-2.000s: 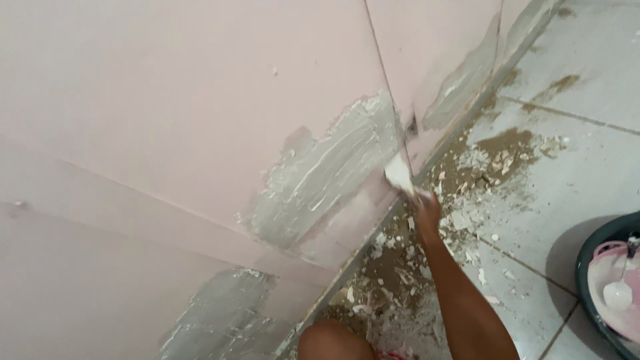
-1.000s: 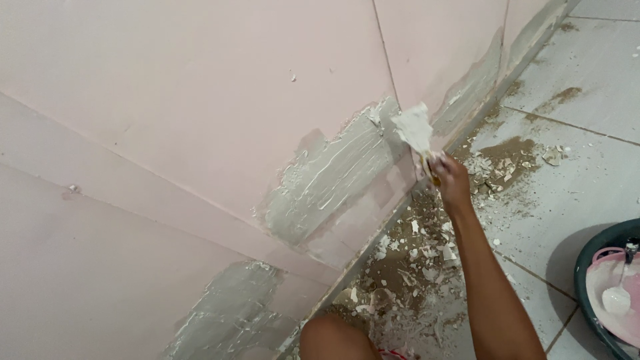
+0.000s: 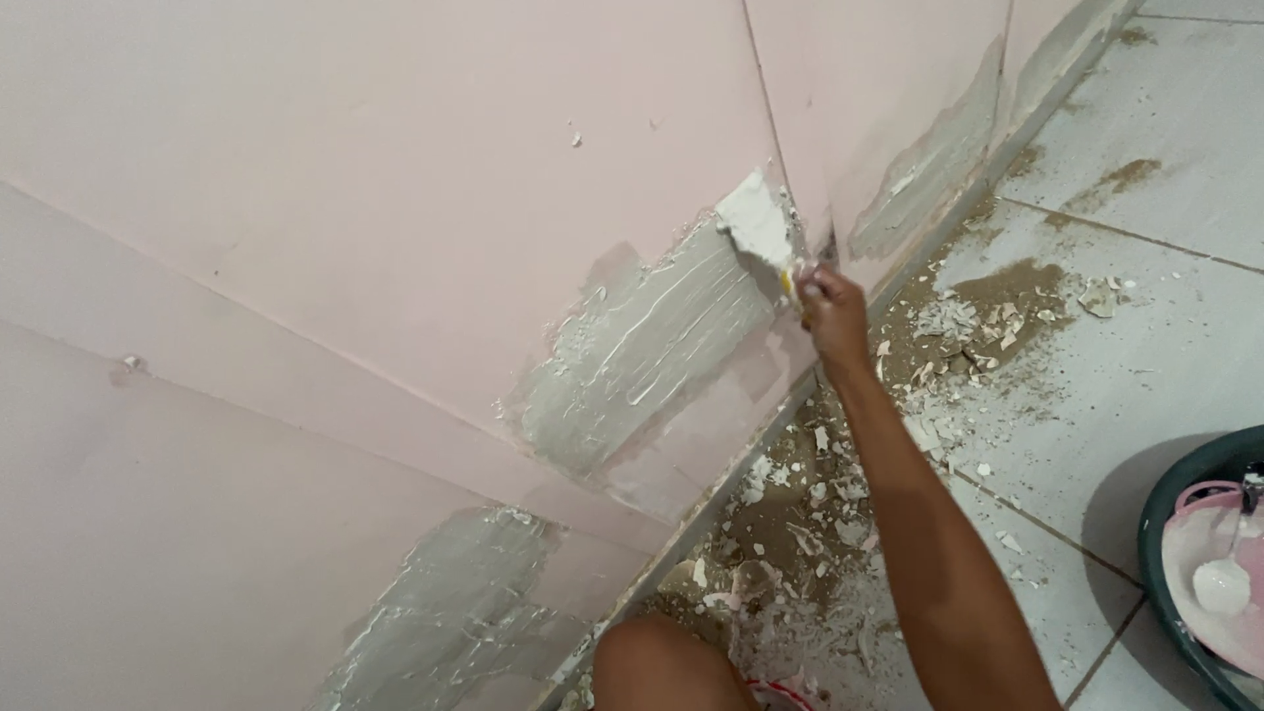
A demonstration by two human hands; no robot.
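My right hand [image 3: 832, 308] is closed around the handle of a putty knife [image 3: 758, 225], whose broad blade is coated with white compound. The blade lies against the pink wall [image 3: 395, 197] at the upper right end of a grey patch [image 3: 642, 346] streaked with white. A second grey patch [image 3: 464, 602] shows lower left, and a third [image 3: 933, 158] spreads beyond the wall's corner. My left hand is out of the frame.
Paint flakes [image 3: 790, 494] and brown dirt litter the tiled floor [image 3: 1165, 336] along the wall's base. At the right edge stands a dark green basin [image 3: 1150, 553] holding a pink container [image 3: 1190, 523] and a spoon-like tool with white material. My bent knee [image 3: 667, 667] is at the bottom.
The putty knife was lower, near the wall's base, two seconds ago. It moved up, then a little left onto the upper end of the middle grey patch, still in my right hand.
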